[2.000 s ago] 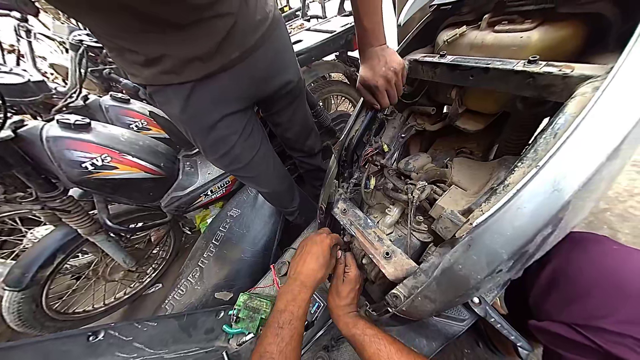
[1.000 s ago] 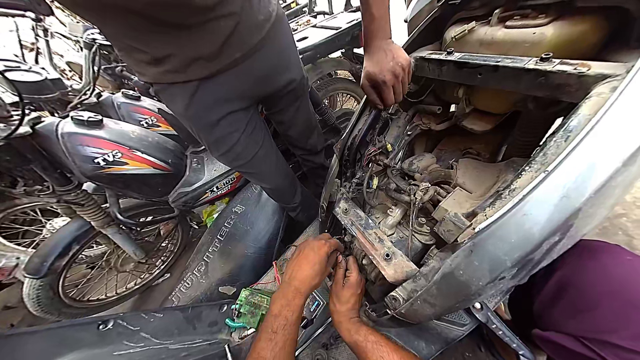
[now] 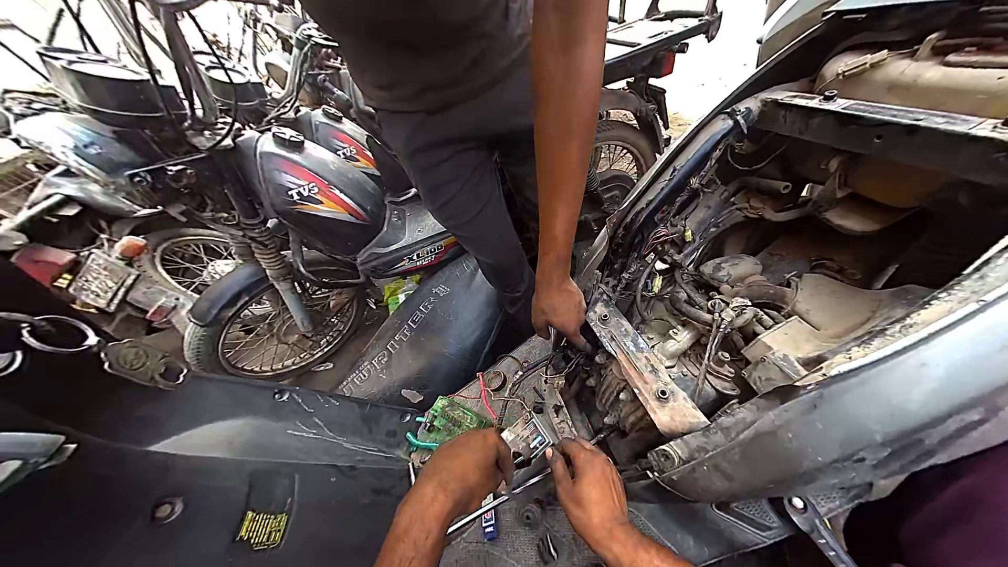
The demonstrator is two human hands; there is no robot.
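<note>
My left hand (image 3: 468, 468) is at the bottom centre, its fingers curled down beside a small metal-cased part with a label (image 3: 528, 437); whether it holds anything is hidden. My right hand (image 3: 587, 484) is just right of that part, thumb and fingertips close together near its edge and a long thin metal rod (image 3: 500, 504). A green circuit board (image 3: 453, 421) with red and teal wires lies left of the part. Beyond my hands, the scooter's engine bay (image 3: 709, 315) is exposed, with a flat metal bracket (image 3: 650, 370) across its near side.
Another person's hand (image 3: 559, 307) reaches down at the wiring beside the bracket. That person stands by the scooter's seat or panel, which bears lettering (image 3: 417, 339). Parked motorcycles (image 3: 307, 189) fill the left. A wrench (image 3: 815, 528) lies lower right; a small blue tube (image 3: 489, 520) lies below my hands.
My hands have come back from beside the bracket to the small labelled part. The other person's hand has moved down from the bay's upper edge to the wires.
</note>
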